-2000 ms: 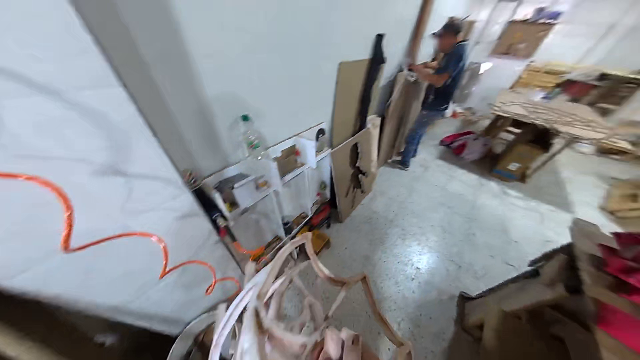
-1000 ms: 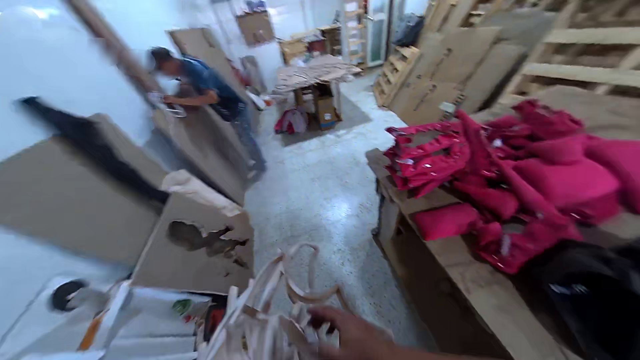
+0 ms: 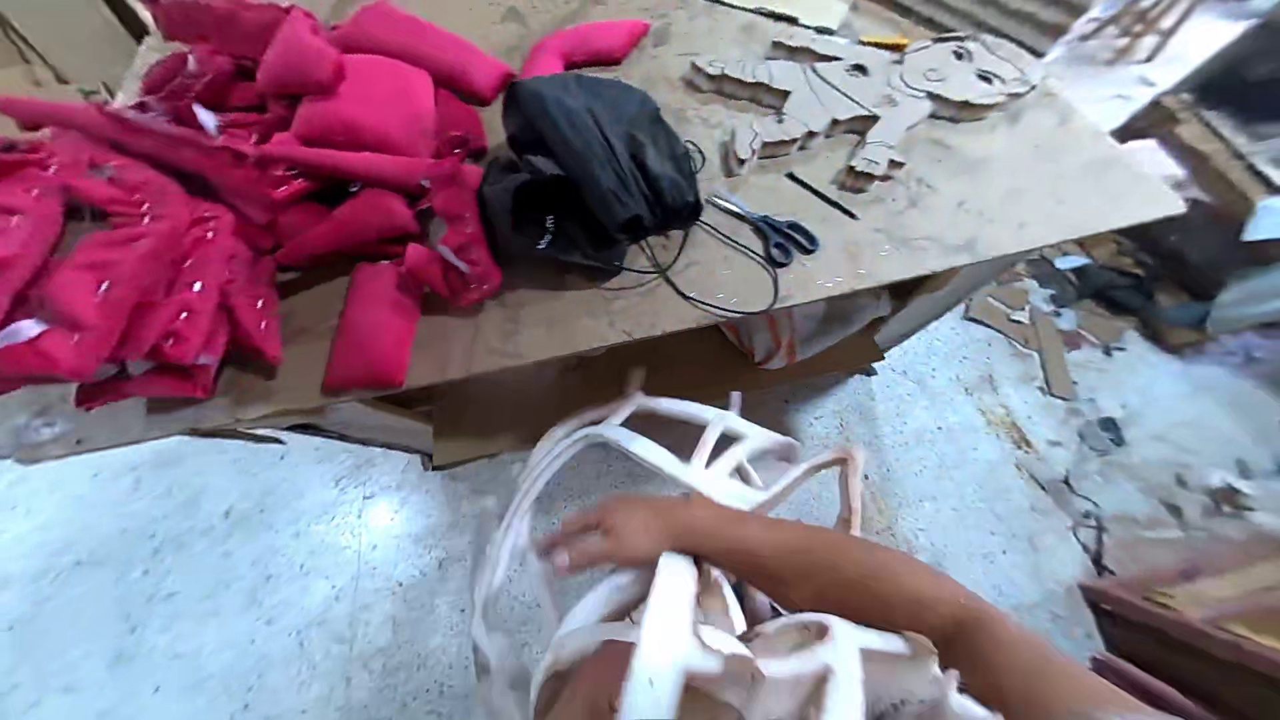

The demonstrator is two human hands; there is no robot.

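A tangle of pale, curved frame pieces [image 3: 665, 640] fills the lower middle, close to my body. Across it reaches my right hand [image 3: 615, 530], coming from the lower right; its fingers point left, slightly apart, with nothing visible held in them. Beneath the pale pieces, at the bottom edge, shows a patch of skin that may be my left hand [image 3: 592, 682]; its fingers are hidden. On the workbench ahead lie padded pink fabric pieces [image 3: 370, 105], a black drawstring bag [image 3: 600, 160], scissors [image 3: 775, 230] with dark handles and a thin black stick [image 3: 822, 195].
Cut-out figures with a drawn face [image 3: 965, 72] lie at the back of the workbench [image 3: 1050, 190], whose front edge crosses the view. Scraps [image 3: 1050, 350] litter the floor at right. A reddish-brown box-like edge [image 3: 1180, 620] stands at the lower right.
The view has swung far right, from the wall and a person working there to the workbench. My right hand now reaches across the pale pieces.
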